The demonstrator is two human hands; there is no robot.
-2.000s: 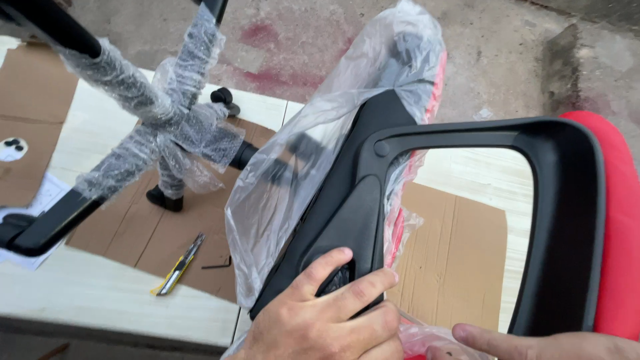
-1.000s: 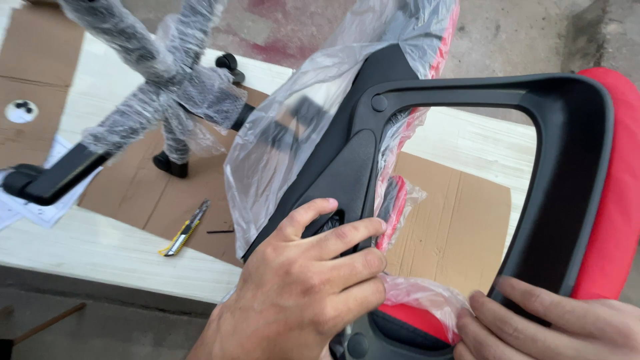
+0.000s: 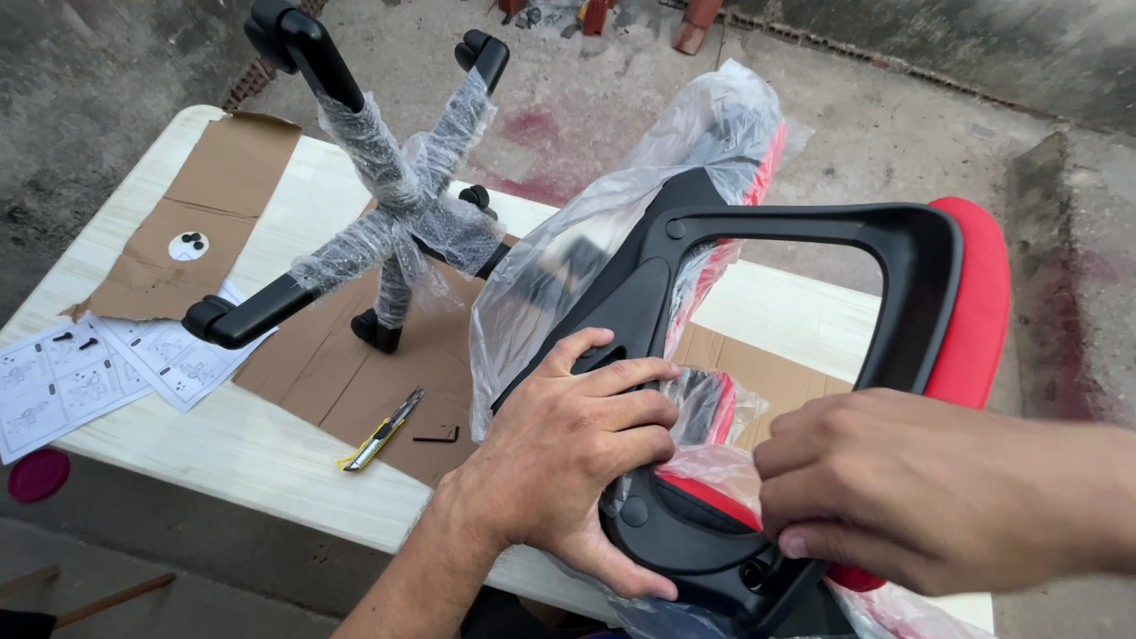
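My left hand point(image 3: 577, 444) grips the lower part of a black plastic chair armrest point(image 3: 652, 302), its fingers over the side piece and its thumb lower down. My right hand point(image 3: 834, 488), slightly blurred, is curled at the armrest's lower right part; whether something is between its fingers is hidden. A round hole point(image 3: 754, 575) shows in the armrest between the hands. Behind the armrest are a red seat or back pad point(image 3: 974, 302) and a chair part in clear plastic wrap point(image 3: 568, 240).
A bubble-wrapped five-star chair base point(image 3: 390, 209) with casters stands at left. A utility knife point(image 3: 382, 435) and a hex key point(image 3: 437, 435) lie on cardboard point(image 3: 302, 355). Instruction sheets point(image 3: 75, 382) lie at the left of the white table point(image 3: 266, 453). Rough walls edge the floor.
The right hand has moved from lying spread at the armrest's right side to a curled pose by its lower part. The left hand stays on the armrest. The view has widened over the table.
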